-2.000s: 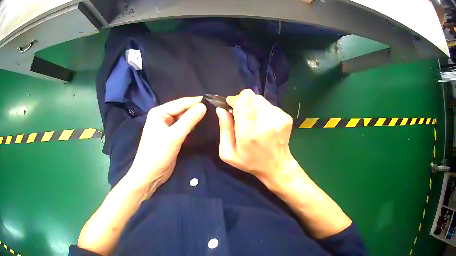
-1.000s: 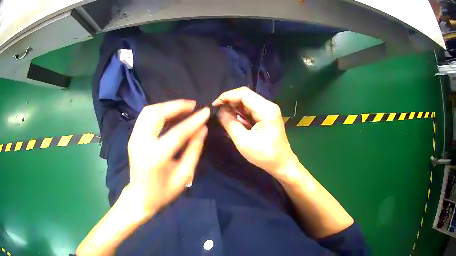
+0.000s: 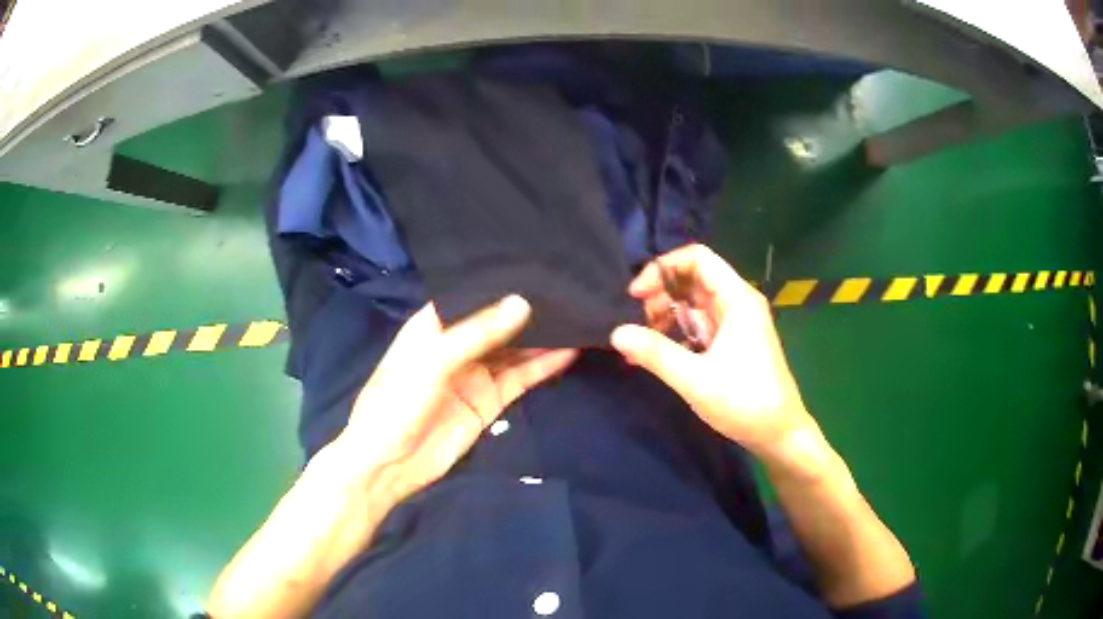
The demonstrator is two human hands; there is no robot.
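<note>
The navy garment [image 3: 327, 327] lies over my lap, with brighter blue inside fabric and a white label [image 3: 345, 137] at its upper left. A matte black pocket bag [image 3: 508, 218] lies spread over its middle. My left hand [image 3: 466, 381] holds the bag's near edge, thumb on top and fingers beneath. My right hand [image 3: 714, 345] pinches the bag's right corner between thumb and finger. A small reddish thing, likely the thread snips [image 3: 689, 324], shows in my right palm; its blades cannot be made out.
A grey table with a white top [image 3: 581, 27] curves across the front, with a handled drawer [image 3: 91, 131] at left and dark table legs. The green floor [image 3: 157, 460] has yellow-black tape [image 3: 157, 342] on both sides. My navy shirt with white buttons is below.
My hands have moved apart from their close pinch at the centre. The black pocket bag now lies flatter, its near edge stretched between my hands. My right hand has moved right and slightly down.
</note>
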